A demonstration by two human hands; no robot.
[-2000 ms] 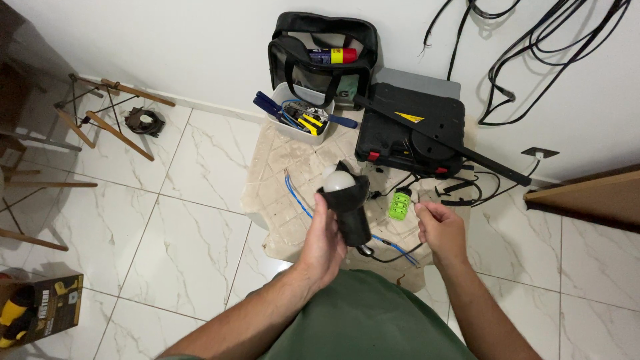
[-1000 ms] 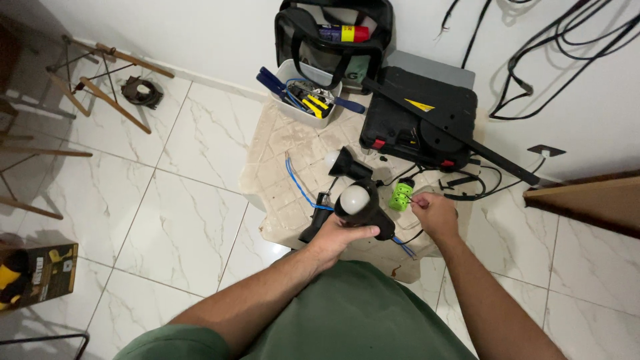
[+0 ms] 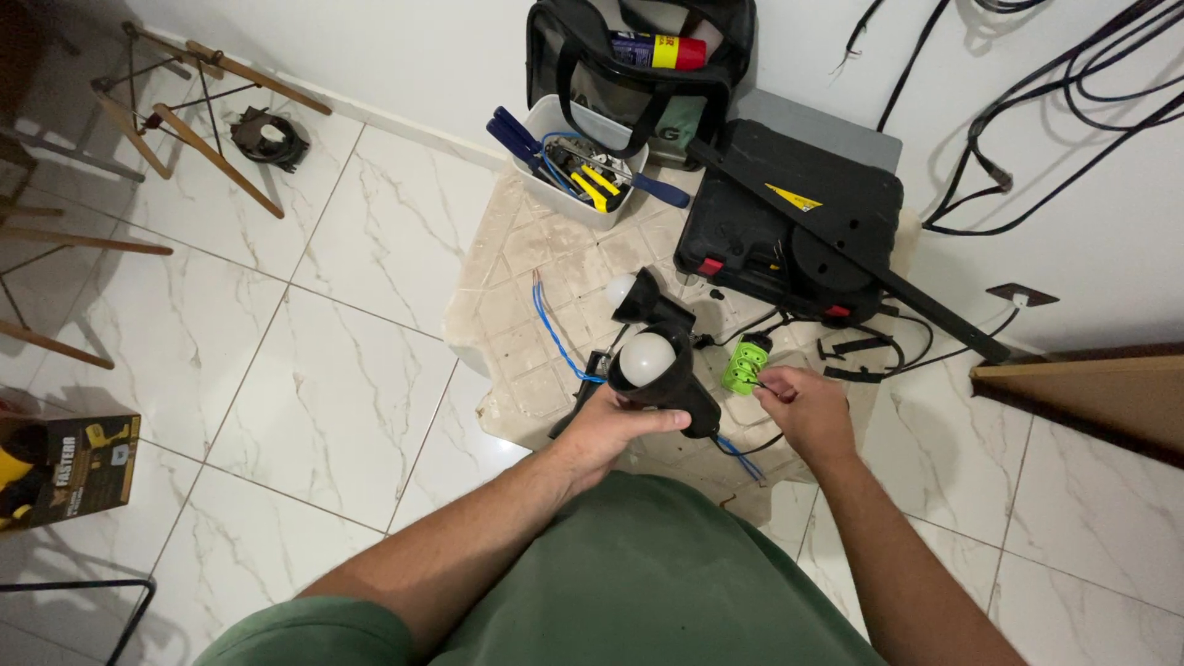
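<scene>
My left hand (image 3: 606, 435) holds a black spotlight fixture (image 3: 689, 393) with a white bulb (image 3: 647, 359) in its open end, tilted toward the camera. The fingers of my right hand (image 3: 805, 407) pinch a thin dark wire end at the face of a bright green socket block (image 3: 746, 363); whether the wire sits inside a slot cannot be made out. A cable loops from the fixture's rear toward my right hand. Just behind lies a second black fixture (image 3: 661, 305) with a white bulb. A twisted blue wire (image 3: 555, 338) passes behind my left hand and the fixture.
The worn beige tabletop (image 3: 518, 240) carries a white tub (image 3: 583, 213) of screwdrivers and yellow-handled tools, a black bag (image 3: 555, 55) with a spray can, and a black tool case (image 3: 795, 222) with a long black bar across it. Black cables run to a wall outlet (image 3: 1021, 295).
The fixture in my left hand has turned so its bulb faces the camera more, uncovering the second fixture behind it. My right hand has moved its pinched wire to the green block.
</scene>
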